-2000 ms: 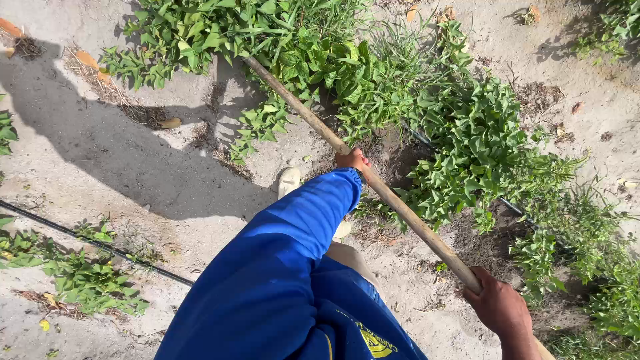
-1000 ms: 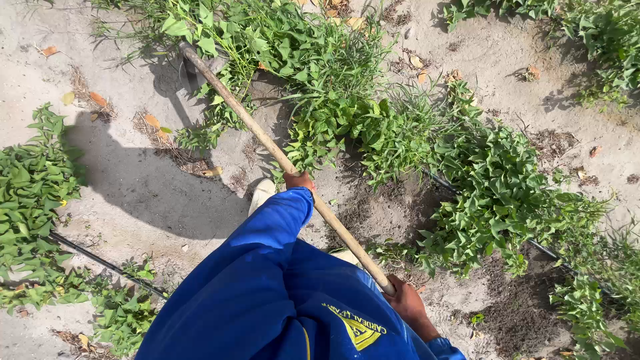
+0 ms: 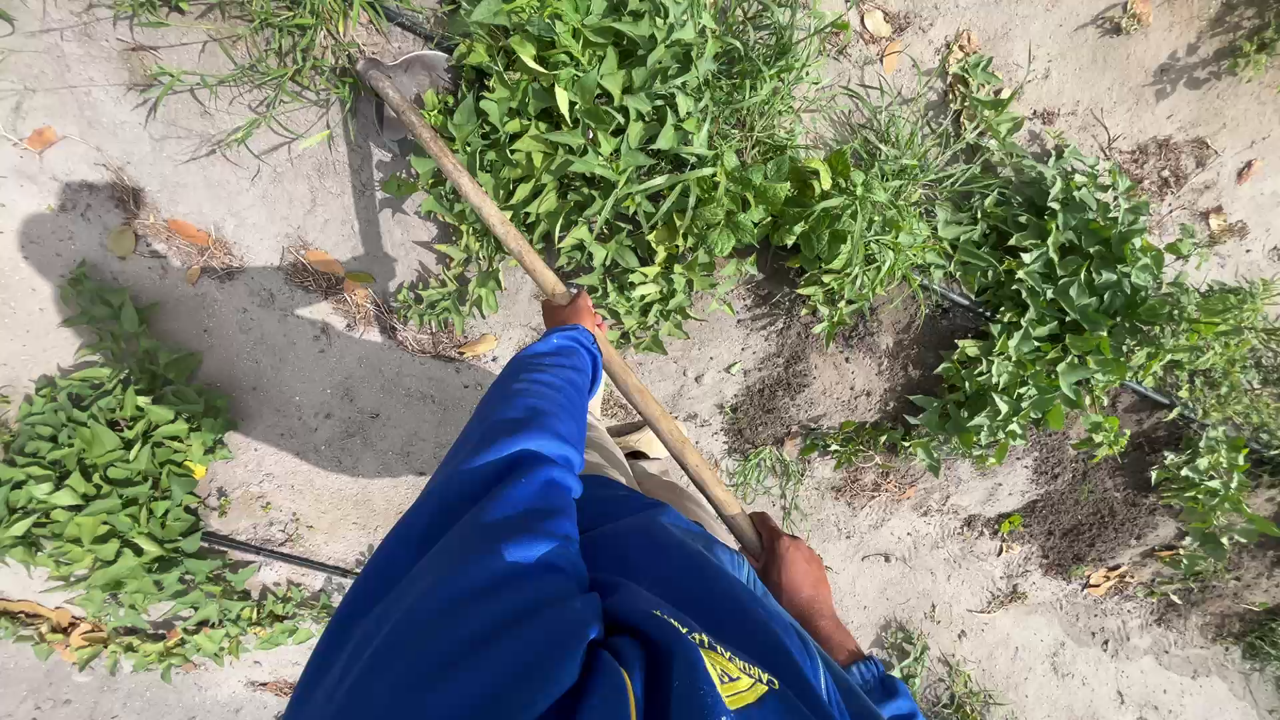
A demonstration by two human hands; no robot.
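A long wooden handle runs diagonally from upper left to lower centre, and a hoe's metal blade is fixed at its upper end. My left hand grips the handle near its middle, while my right hand closes around its lower end. The blade is over the sandy ground, between grass tufts and a dense row of leafy green plants; leaves hide part of its edge.
Black drip hoses run through the plant row and at lower left. More leafy plants grow at left. Dark loosened soil lies at right. Dry leaves and my shadow are on the sand.
The view has shifted. The hoe's blade, hidden among leaves before, now shows beside the row's end. Both hands are still on the handle.
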